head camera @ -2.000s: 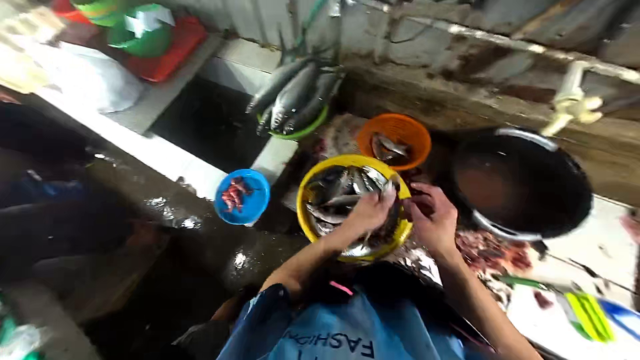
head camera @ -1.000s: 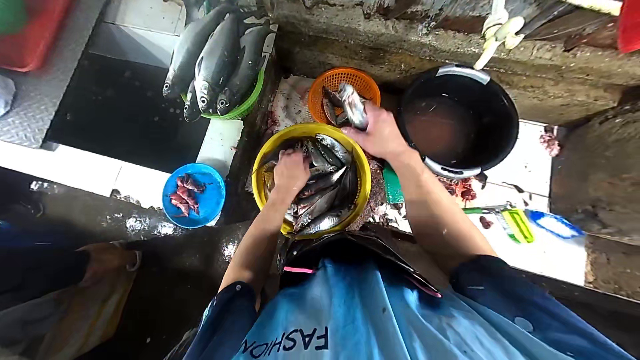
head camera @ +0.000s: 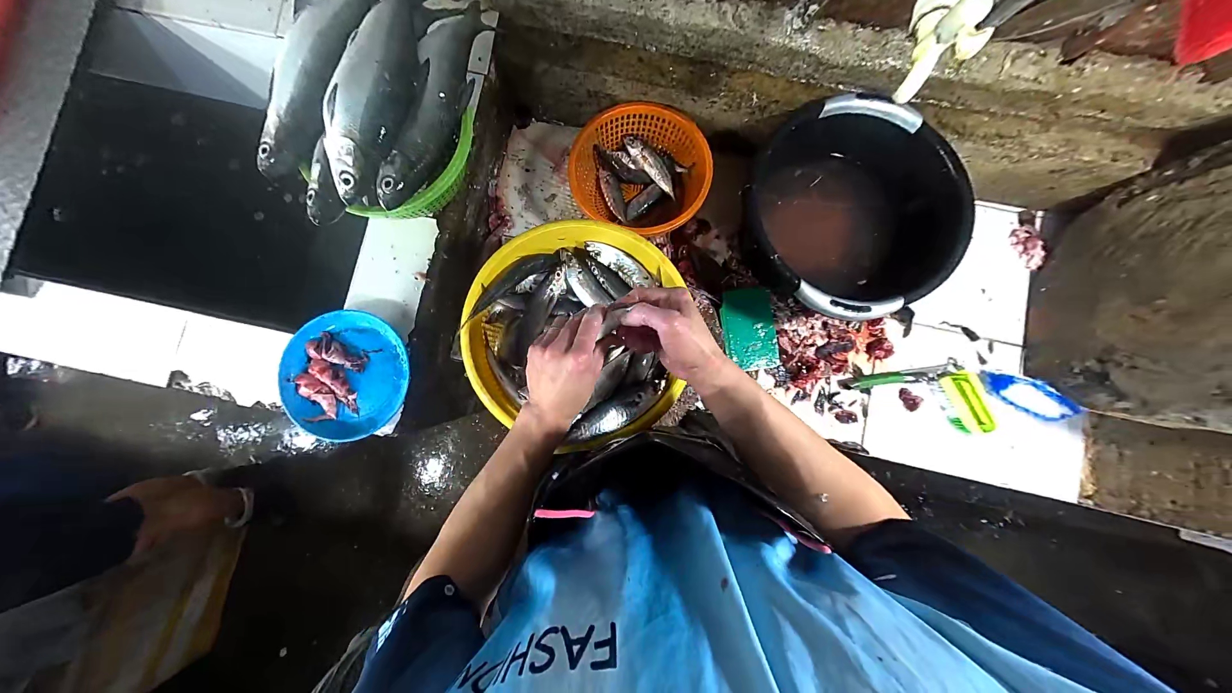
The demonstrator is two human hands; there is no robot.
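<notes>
Several small silvery fish [head camera: 616, 409] fill a yellow plastic basin [head camera: 486, 385] in front of me. Over it my left hand [head camera: 565, 371] and my right hand [head camera: 671, 332] meet around one small fish [head camera: 616, 318], mostly covered by the fingers. Just behind stands an orange plastic basket [head camera: 688, 135] with several small fish [head camera: 650, 166] in it. Fish innards [head camera: 818, 346] lie to the right of the basin, beside a green plastic piece [head camera: 749, 329].
A black tub [head camera: 962, 202] of reddish water stands right, below a tap [head camera: 938, 38]. Large fish [head camera: 366, 106] overhang a green basket [head camera: 452, 178]. A blue bowl [head camera: 395, 356] holds reddish pieces. A brush [head camera: 967, 402] lies right. Another person's hand [head camera: 183, 510] is at lower left.
My right hand has moved from beside the orange basket, where it held up a fish, to my left hand over the basin. The view has shifted since two seconds ago.
</notes>
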